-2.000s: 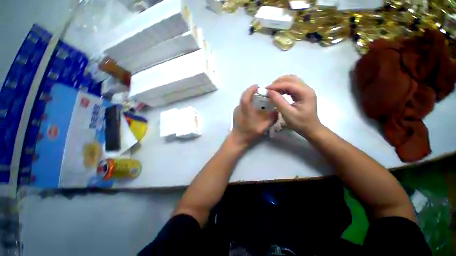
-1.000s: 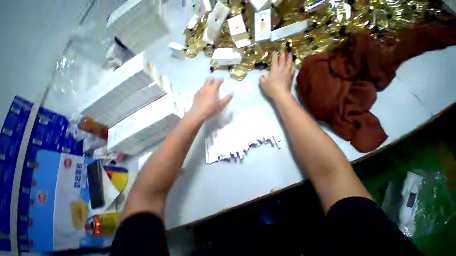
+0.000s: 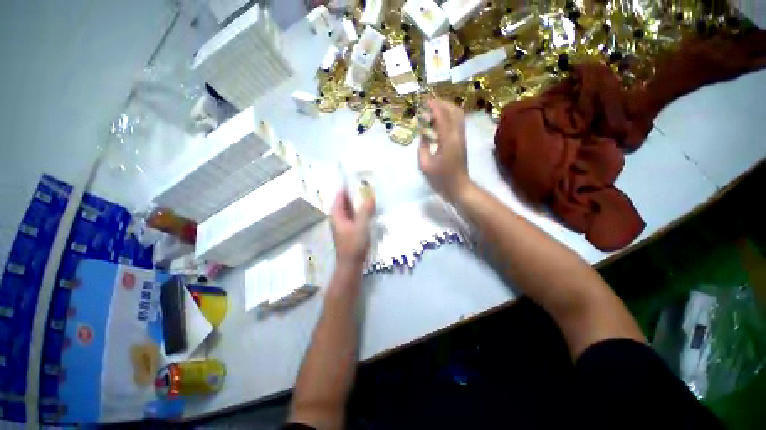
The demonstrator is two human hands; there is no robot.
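Observation:
My left hand (image 3: 351, 228) is raised over the table, blurred, with its thumb and fingers around a small pale, golden-tinted thing (image 3: 366, 183); whether it is a bottle or a carton is unclear. My right hand (image 3: 445, 153) is closed on a small golden bottle (image 3: 428, 130) with a dark part, at the near edge of the bottle pile (image 3: 525, 80). Slim white sticks with dark tips (image 3: 420, 237) lie fanned between my forearms. Several white cartons (image 3: 398, 69) lie on the pile.
White cartons stand in long rows (image 3: 260, 206) at left, with a smaller group (image 3: 277, 281) nearer me. A rust-brown cloth (image 3: 571, 159) lies at right. A yellow-orange can (image 3: 195, 379), black flat object (image 3: 173, 315) and light blue carton (image 3: 92, 336) are at lower left.
My right hand has lifted from the pile's edge with a bottle in it. My left hand has come down nearer the sticks and now holds something. The small carton group shows again.

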